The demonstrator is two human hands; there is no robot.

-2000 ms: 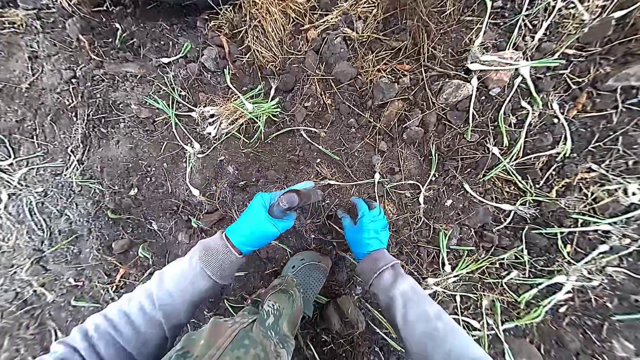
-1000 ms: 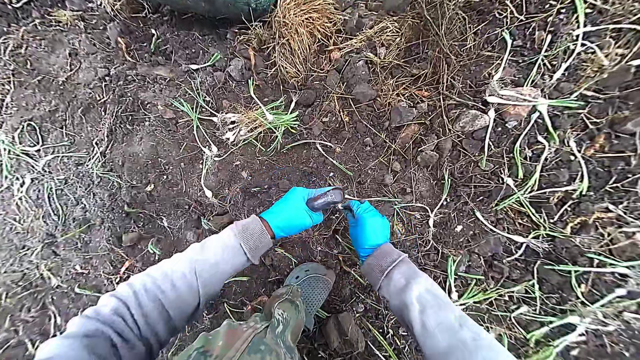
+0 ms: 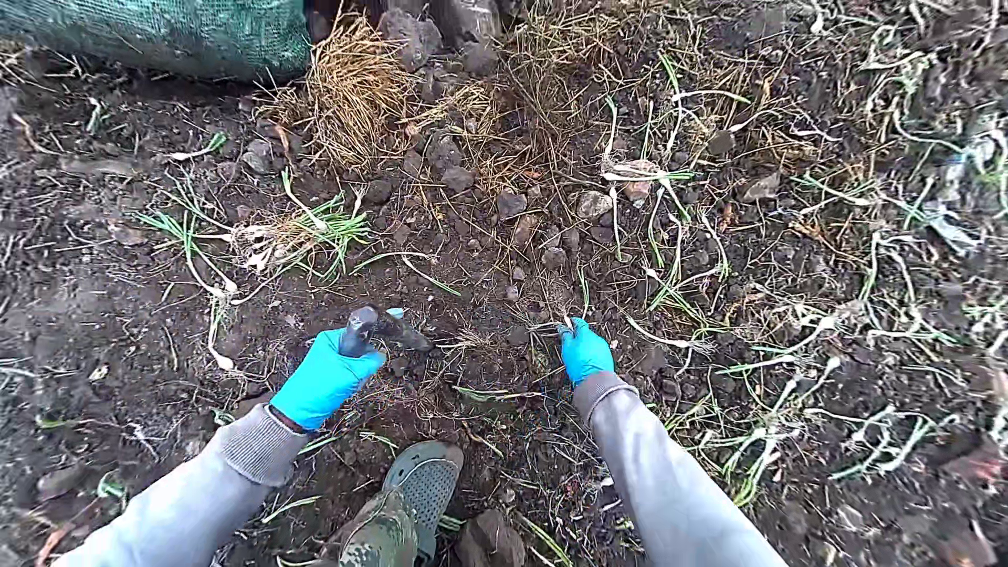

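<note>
My left hand (image 3: 329, 376), in a blue glove, is closed around a dark, dirt-covered hand tool (image 3: 386, 331); its far end points right, just over the soil. My right hand (image 3: 585, 352), also gloved in blue, has its fingertips at some thin stems and roots (image 3: 551, 327) at soil level. Whether it grips them is hard to tell. Up and left of my left hand lies a bunch of white-bulbed green onion plants (image 3: 295, 240). More such onion plants (image 3: 669, 276) are scattered right of my right hand.
A green mesh sack (image 3: 165, 35) lies at the top left beside a clump of dry straw (image 3: 354, 90). Stones (image 3: 594, 205) dot the soil ahead. My shoe (image 3: 425, 480) is on the ground below my hands, with a large stone (image 3: 490, 539) beside it.
My hands were together at the tool one second ago; they are now apart, left hand with the tool to the left, right hand to the right. The view has shifted, showing more of the green sack.
</note>
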